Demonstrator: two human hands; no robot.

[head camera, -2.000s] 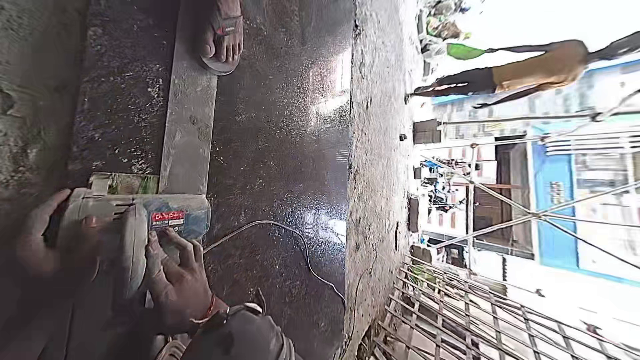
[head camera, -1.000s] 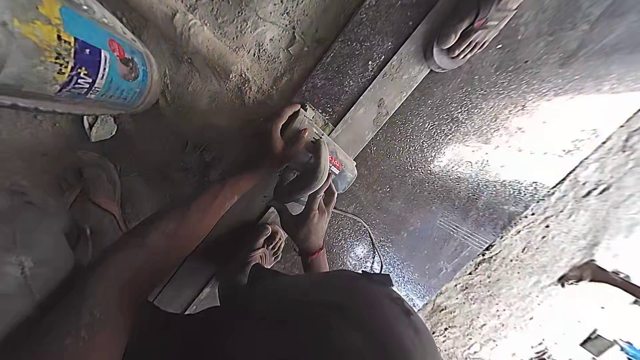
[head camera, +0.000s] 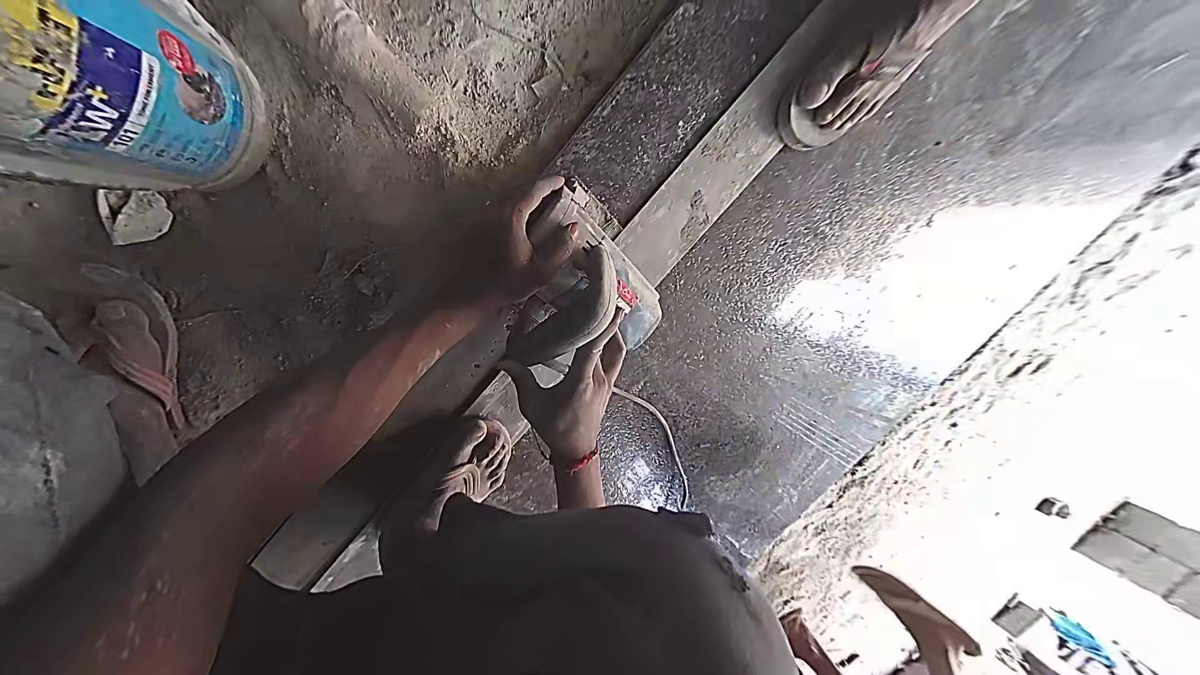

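Observation:
A dusty handheld power cutter (head camera: 600, 300) with a curved handle and a red label sits on a long pale strip (head camera: 698, 206) laid over a dark polished stone slab (head camera: 731, 328). My left hand (head camera: 539, 239) comes in from the lower left and grips the end and side of the tool. Below it, my right hand (head camera: 572, 389), with a red thread at the wrist, holds the tool's near side, fingertips by the label. The tool's underside and any blade are hidden. A pale cord (head camera: 670, 431) curves over the slab beside my right hand.
A sandalled foot (head camera: 844, 98) stands on the strip at the upper right; a bare-toed foot (head camera: 478, 459) is near my right hand. A labelled plastic bucket (head camera: 220, 131), a stone chunk (head camera: 136, 216) and another sandalled foot (head camera: 141, 347) are at left. A rough ledge (head camera: 937, 412) borders the slab.
The view has swung and tilted strongly since the oldest frame, bringing the bucket into sight. Both hands stay on the cutter throughout.

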